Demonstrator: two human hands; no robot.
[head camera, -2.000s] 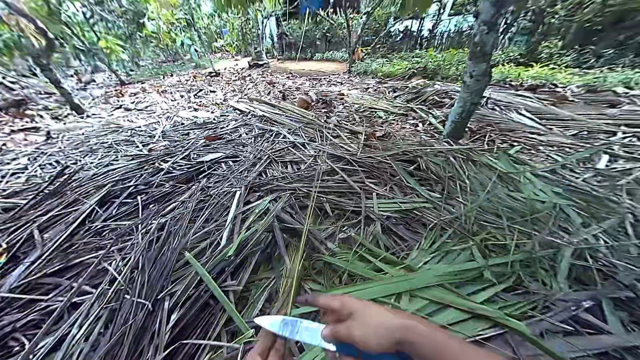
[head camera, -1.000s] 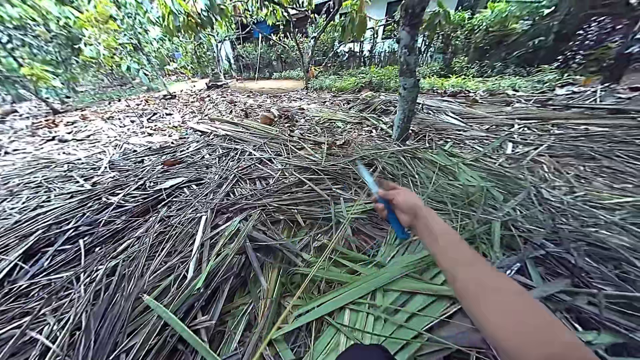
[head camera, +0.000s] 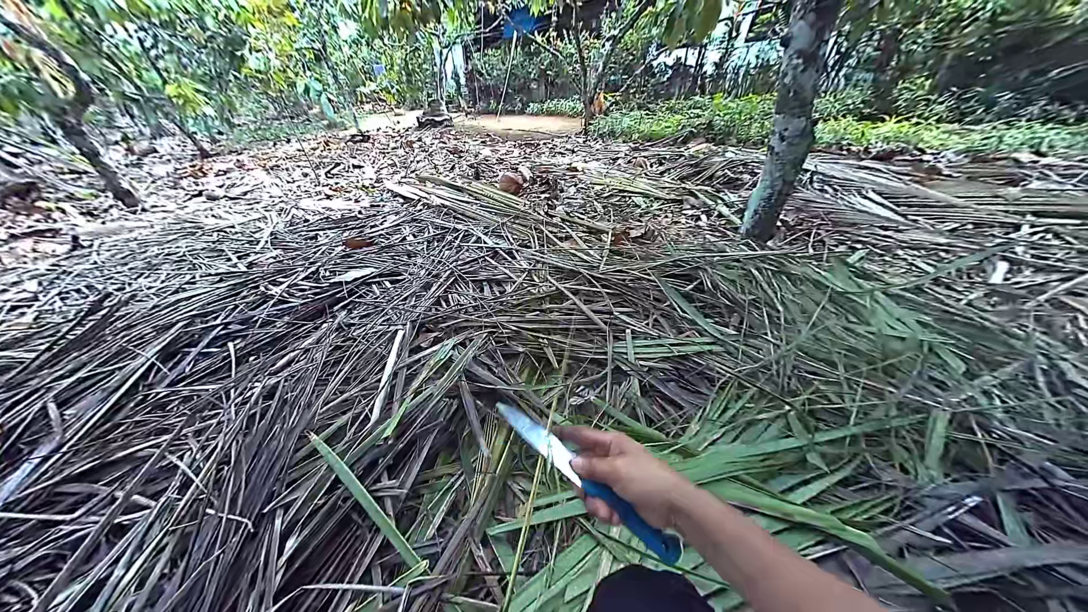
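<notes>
My right hand (head camera: 625, 480) is closed around the blue handle of a knife (head camera: 544, 446), low and right of centre. The blade points up and to the left. A thin, long leaf midrib (head camera: 534, 493) rises from the bottom edge and passes at the blade, close to my thumb and forefinger; whether they touch it I cannot tell. Green palm leaflets (head camera: 765, 501) lie beneath and to the right of the hand. My left hand is outside the view. A dark rounded thing, perhaps my knee (head camera: 650, 591), shows at the bottom edge.
Dry palm leaflets (head camera: 255, 382) cover the ground in a thick layer. A slim tree trunk (head camera: 786, 127) stands at the upper right, another leaning trunk (head camera: 89, 157) at the upper left. A brown husk-like thing (head camera: 511, 184) lies farther back, before bushes and a bare dirt patch (head camera: 518, 125).
Two seconds ago both hands were together at the bottom; the left has since gone out of view. The right hand with the knife went up and outward, then came back down toward the left.
</notes>
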